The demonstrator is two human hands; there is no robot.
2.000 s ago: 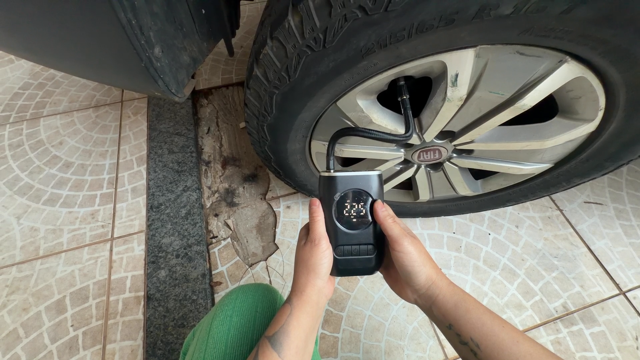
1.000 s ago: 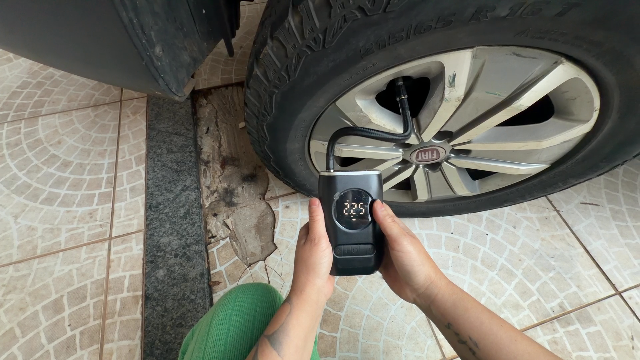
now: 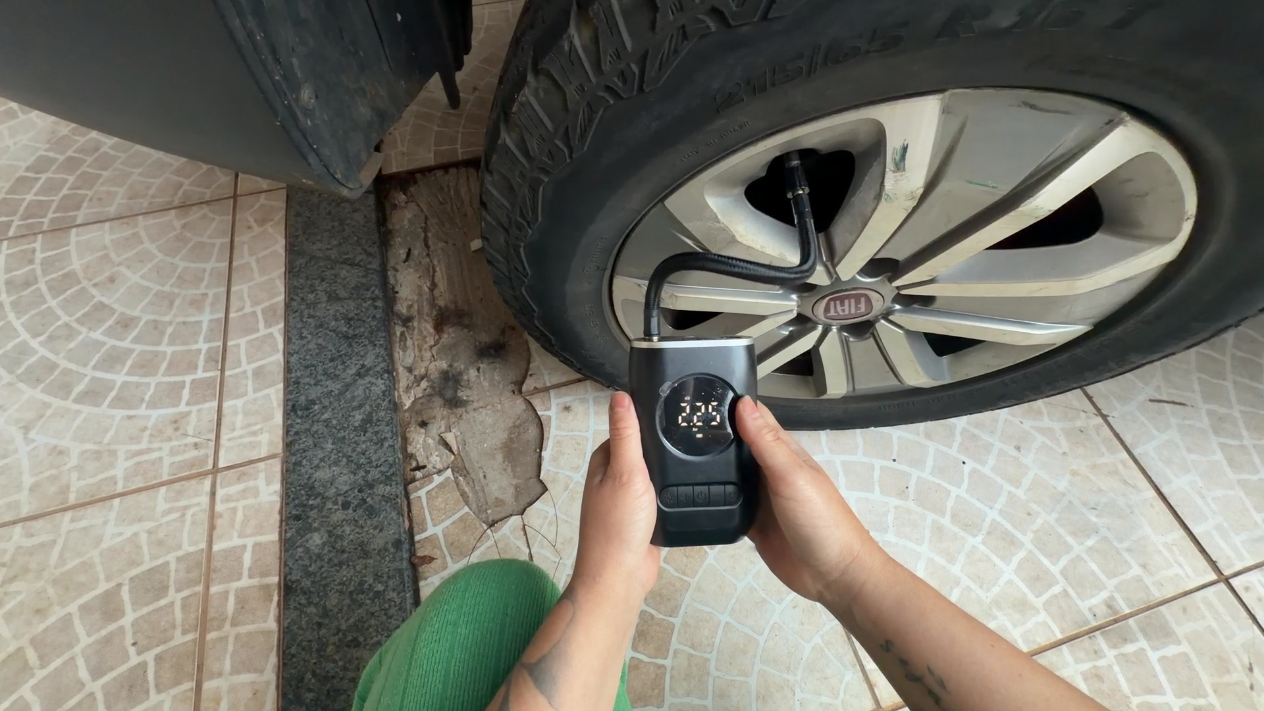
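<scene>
A black portable tyre inflator is held upright between my two hands, its round lit display and row of buttons facing me. My left hand grips its left side, thumb along the edge. On the right side, my right hand holds it with the thumb beside the display. From the inflator's top a black flexible hose bends up to an opening between the spokes of the alloy wheel, where its end fitting meets the valve area. The black tyre surrounds the wheel.
A dark car body panel hangs at the upper left. Below it runs a grey stone strip beside a broken cement patch. Patterned floor tiles lie around, and my green-clothed knee is at the lower edge.
</scene>
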